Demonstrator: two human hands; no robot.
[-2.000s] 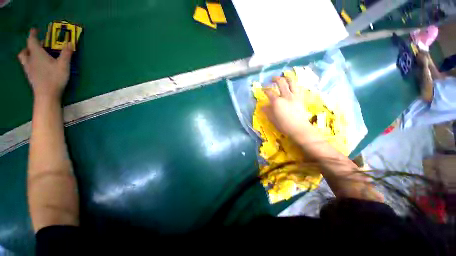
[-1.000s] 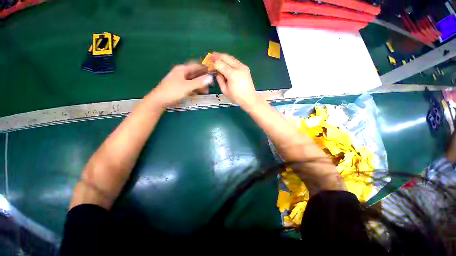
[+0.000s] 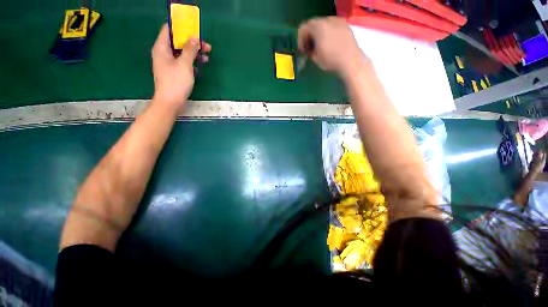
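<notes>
My left hand (image 3: pixel 174 66) holds a dark phone unit with a yellow plate (image 3: pixel 185 26) on its face, above the green belt. Another dark unit with a yellow plate (image 3: pixel 285 66) lies on the belt. My right hand (image 3: pixel 327 43) is just right of that unit, blurred, with fingers bent; whether it holds anything cannot be told. A stack of dark units with a yellow frame piece (image 3: pixel 75 24) on top lies at the far left.
A clear bag (image 3: pixel 437 138) with a yellow heap (image 3: pixel 357 210) lies at right on the near worktop. Red trays (image 3: pixel 408 18) stand beyond a white sheet (image 3: pixel 420 72). A pale metal strip (image 3: pixel 240 110) divides belt and worktop. Another person's arm (image 3: pixel 529 177) shows far right.
My hands have moved apart from the middle. My left hand now shows a unit with a yellow plate. My right hand has moved right, beside another plated unit. The stack shows further left.
</notes>
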